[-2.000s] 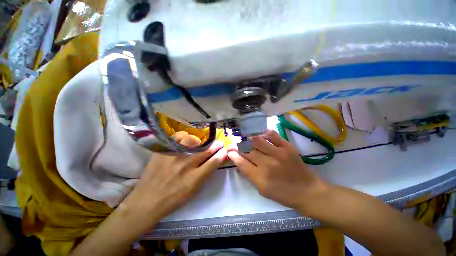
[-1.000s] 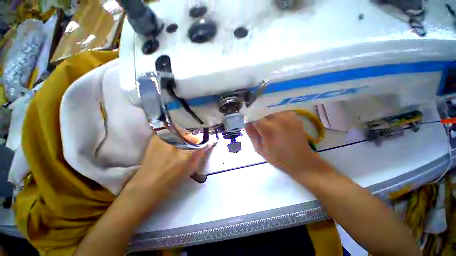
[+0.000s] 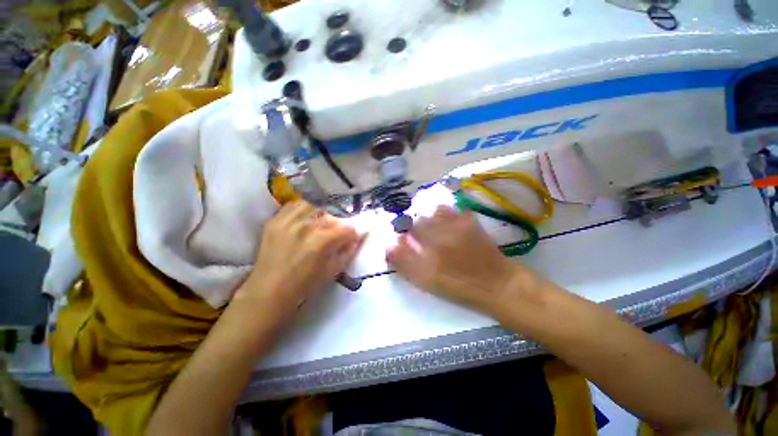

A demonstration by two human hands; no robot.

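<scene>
The white sewing machine [image 3: 512, 102] has its presser foot area [image 3: 399, 204] under bright glare. My left hand [image 3: 305, 247] is just left of the needle, fingers bent, beside a bit of yellow fabric [image 3: 281, 187]. My right hand [image 3: 452, 255] is just right of and in front of the needle, fingers curled. The glare and the fingers hide whether either hand pinches anything. The mustard-yellow garment [image 3: 107, 315] with its off-white lining [image 3: 226, 183] is bunched at the left.
Shears with a yellow loop [image 3: 546, 204] and a green loop [image 3: 525, 247] lie behind and right of my right hand. Pale pink pieces [image 3: 567, 174] and a small metal device [image 3: 674, 194] are farther right. The table's ruler-marked edge [image 3: 444, 353] curves in front.
My right hand has left the shears handles and moved to the front of the needle, uncovering the loops. The yellow cloth seen under my fingertips two seconds ago no longer shows there. The view has shifted.
</scene>
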